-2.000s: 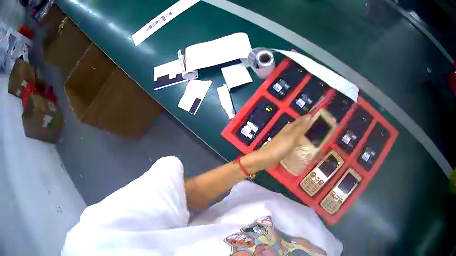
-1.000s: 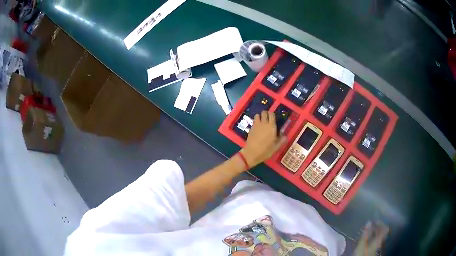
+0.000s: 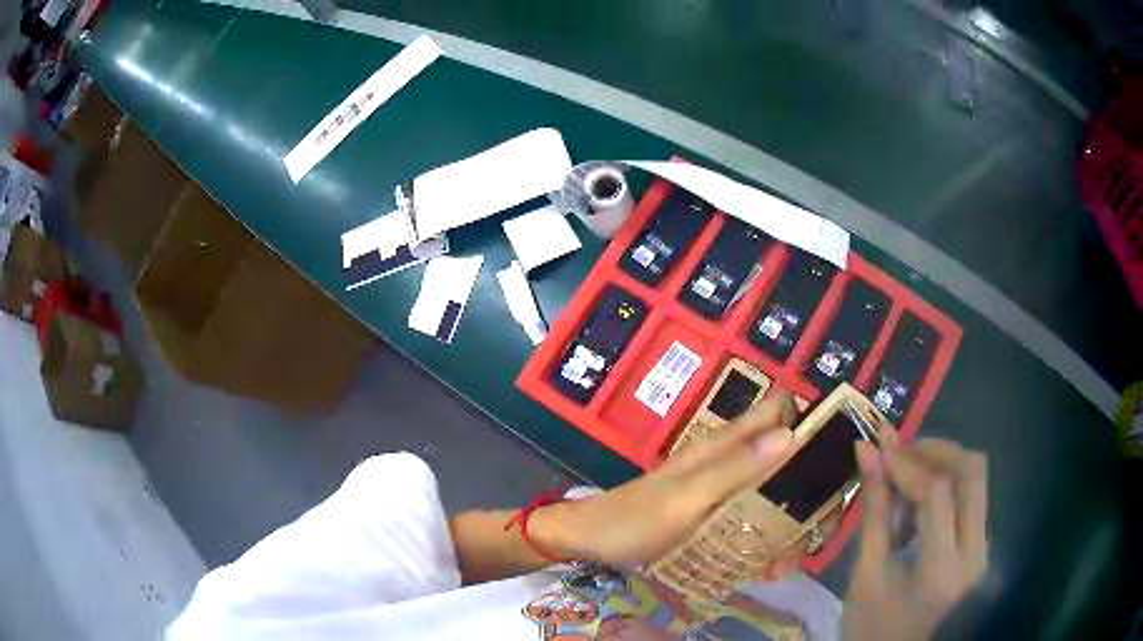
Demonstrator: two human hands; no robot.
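Observation:
A gold keypad phone (image 3: 721, 545) with a dark screen is held face up, tilted, over the near right of the red tray (image 3: 537, 376). My left hand (image 3: 664, 501), with a red bracelet at the wrist, holds it along its left side. My right hand (image 3: 921, 513) is at the screen end, fingers pinched on thin silver tweezers (image 3: 865, 423) whose tip touches or nearly touches the phone's top edge. One near-row pocket holds only a printed barcode label (image 3: 667, 378). Black phone backs (image 3: 599, 341) lie in other pockets. Another gold phone (image 3: 737, 391) is partly hidden by my left hand.
A label roll (image 3: 607, 190) stands beside the tray, its printed strip (image 3: 765, 213) crossing the far rim. White backing paper (image 3: 491, 183) and sticker remnants (image 3: 445, 296) lie left. A marked strip (image 3: 364, 107) lies farther off. Cardboard boxes (image 3: 226, 282) stand left; a pink-red basket (image 3: 1122, 175) is right.
My left hand has lifted a phone out of the near row and moved right, uncovering the pocket with the label. My right hand has come in from the lower right to the phone's top end.

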